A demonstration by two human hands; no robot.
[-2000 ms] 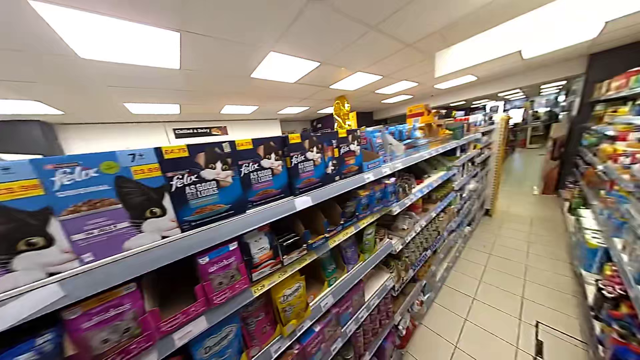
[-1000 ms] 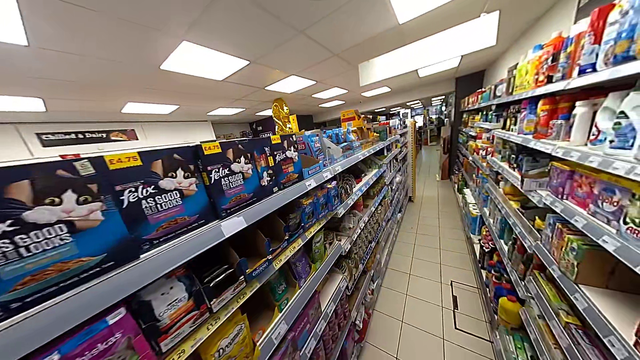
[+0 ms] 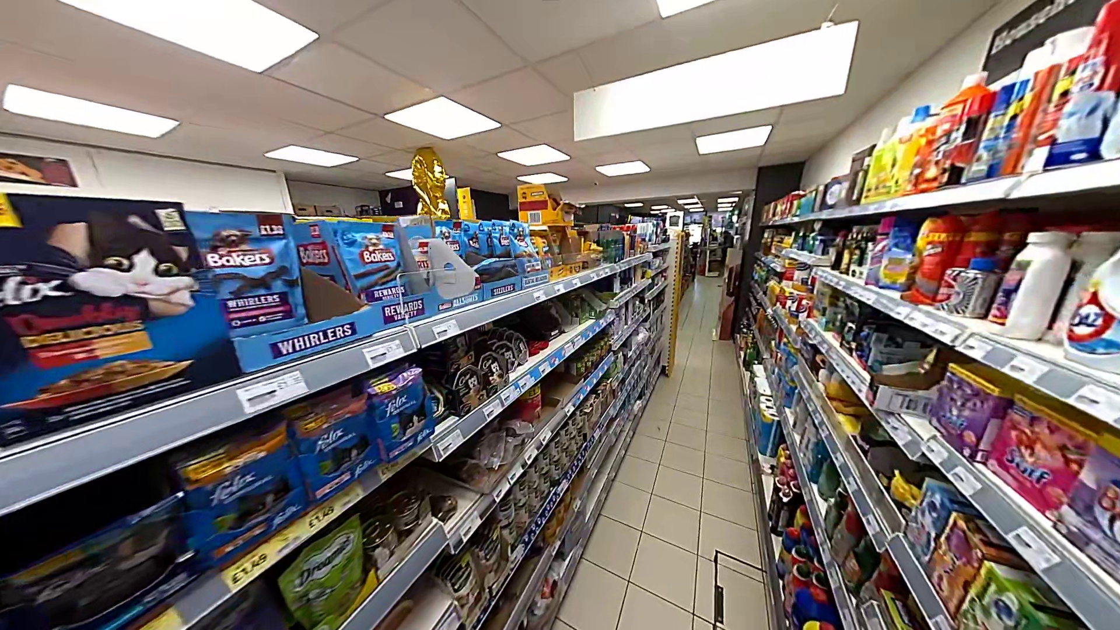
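Note:
Neither my left hand nor my right hand shows in the head view. Close on the left, a Felix cat food box (image 3: 105,306) stands on the top shelf. Beside it are a carton of Bakers Whirlers dog treats (image 3: 249,280) and a row of other blue Bakers packs (image 3: 372,258). Blue Felix pouches (image 3: 241,490) sit on the shelf below, and a green Dreamies bag (image 3: 324,569) lies lower down. What my hands hold or touch cannot be seen.
A tiled aisle (image 3: 652,499) runs ahead between two shelf units. The right shelves carry a white bottle (image 3: 1034,284), a pink Surf box (image 3: 1037,451) and cleaning products. A gold foil balloon (image 3: 430,184) rises above the left unit. A floor hatch edge (image 3: 719,582) marks the tiles.
The view has moved forward along the aisle and turned right. Bakers packs now stand close on the left, where several Felix boxes stood before. More of the right shelves shows.

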